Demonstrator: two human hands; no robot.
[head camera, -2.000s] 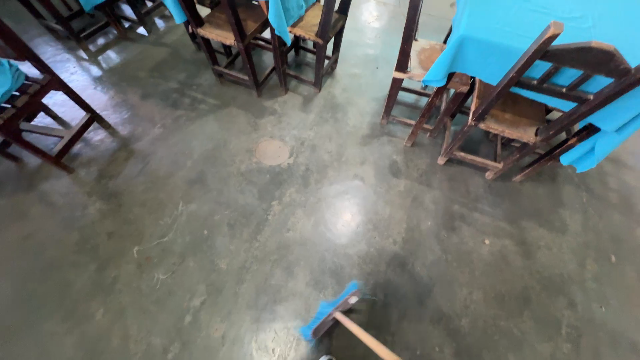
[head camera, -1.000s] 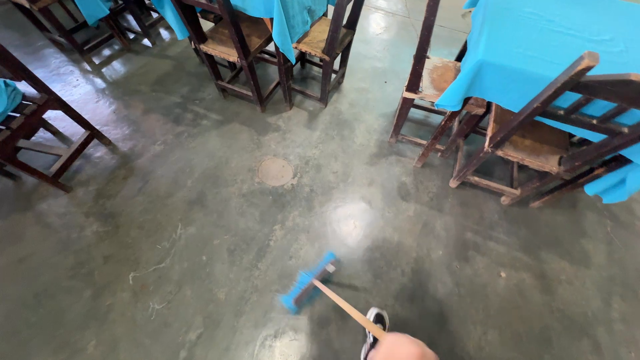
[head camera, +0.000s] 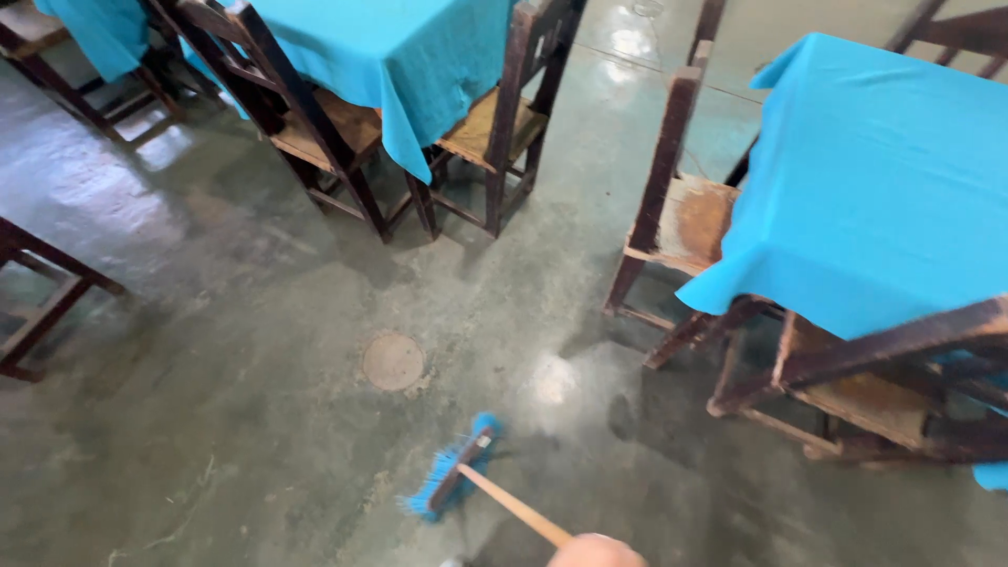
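Note:
A push broom (head camera: 455, 466) with blue bristles and a dark head rests at the floor near the lower middle of the view. Its light wooden handle (head camera: 516, 505) slants down to the right, into a hand at the bottom edge. Only part of that hand (head camera: 598, 551) shows, closed around the handle; by its place I take it for my right hand, though the view does not fully settle this. No second hand can be made out, and the handle's far end is hidden.
Tables with blue tablecloths (head camera: 882, 181) (head camera: 346, 39) stand right and upper left of centre. Dark wooden chairs (head camera: 331, 130) (head camera: 693, 213) surround them, and another chair (head camera: 55, 315) is at the left edge. A round patch (head camera: 393, 361) marks the grey floor, with thin debris (head camera: 189, 512) lower left.
The hand, out of view two seconds ago, shows at the bottom edge on the broom handle. A shoe seen beside the handle one second ago is no longer plainly visible. The view has shifted.

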